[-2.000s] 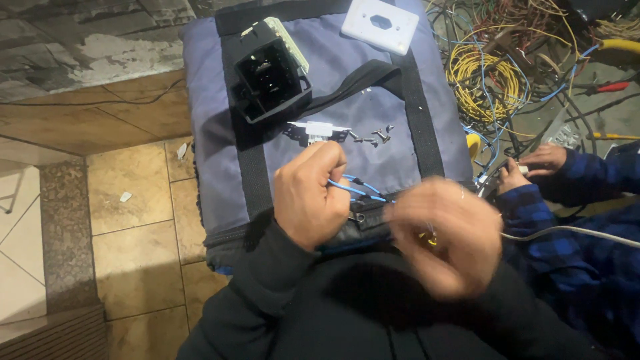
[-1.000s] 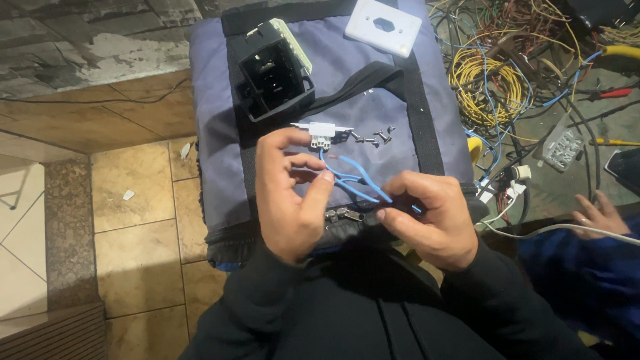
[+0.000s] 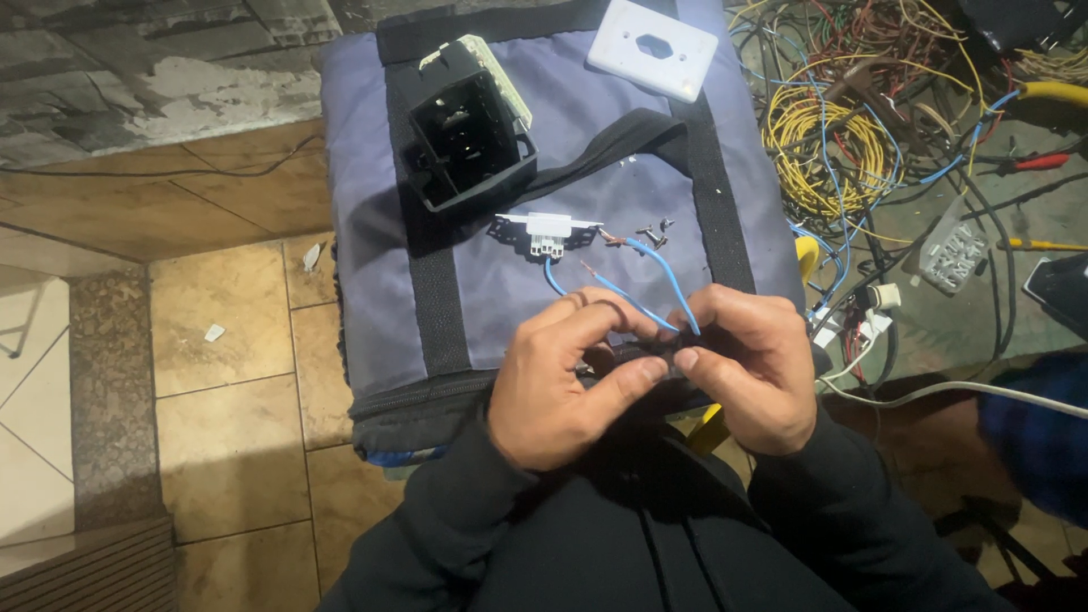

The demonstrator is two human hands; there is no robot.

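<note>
My left hand (image 3: 565, 378) and my right hand (image 3: 748, 365) meet near the front edge of a padded grey-blue bag (image 3: 527, 314). Blue insulated wires (image 3: 637, 303) with bare copper ends rise from between my fingers. One blue wire runs from under my left fingers to a white socket module (image 3: 548, 234) on a metal mounting frame, lying on the bag. What my fingertips pinch is partly hidden; the wires pass between them. Several small screws (image 3: 653, 235) lie right of the module. Behind are an open black box (image 3: 472, 140) and a white wall plate (image 3: 653, 49) with a hexagonal opening.
To the right lie a coil of yellow wire (image 3: 829, 157), tangled cables, a red-handled tool (image 3: 1041, 161) and a clear pack of small parts (image 3: 954, 251). A white cable (image 3: 952, 387) crosses near my right arm. Another person's plaid sleeve (image 3: 1033, 433) is at the right edge.
My hands have come together low on the bag, and my left hand has moved away from the socket module. The other person's hand seen at the right a second ago has gone from there.
</note>
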